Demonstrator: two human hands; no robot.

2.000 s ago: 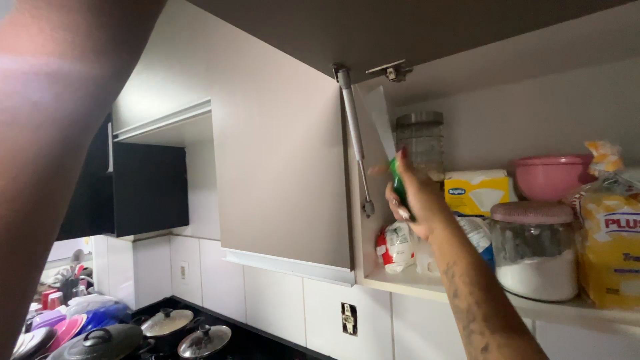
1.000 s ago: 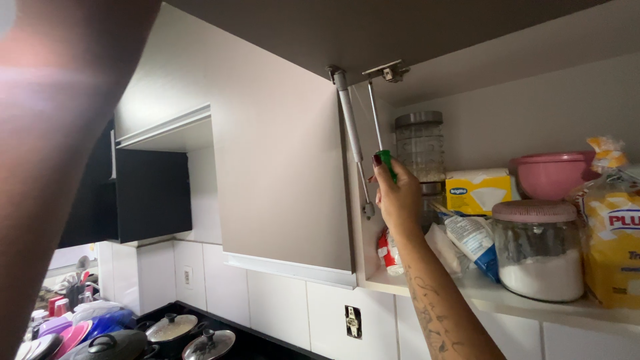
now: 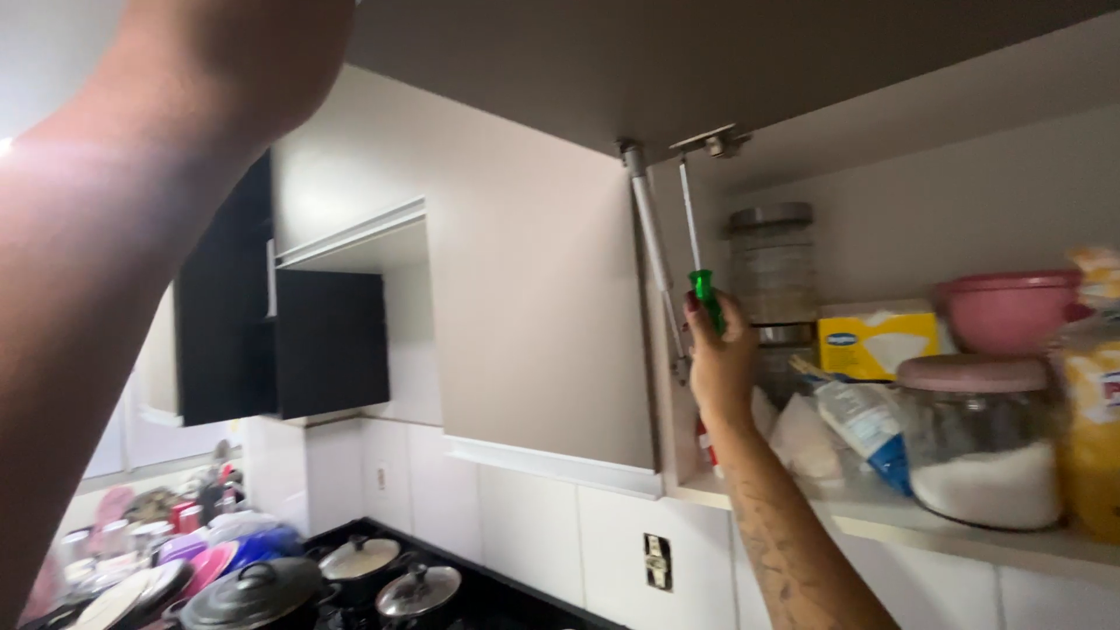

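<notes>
My right hand (image 3: 724, 354) is closed around the green handle of a screwdriver (image 3: 703, 282). The screwdriver stands nearly upright, its tip at or close to the metal hinge (image 3: 707, 142) on the underside of the raised cabinet door (image 3: 542, 61). Just left of the shaft, a gas strut (image 3: 649, 223) runs from the door down to the cabinet's side. My left arm rises across the left of the view; the left hand is outside the frame.
Inside the cabinet are stacked glass jars (image 3: 772, 262), a yellow box (image 3: 878, 343), a pink bowl (image 3: 1011, 306), bags and a jar of white powder (image 3: 980, 446). Lidded pots (image 3: 254, 595) stand on the stove below, near piled dishes. An uncovered wall outlet (image 3: 657, 562) is under the cabinets.
The screwdriver, tilted and blurred two seconds ago, came upright beneath the hinge by one second ago and remains there. My right hand still holds it.
</notes>
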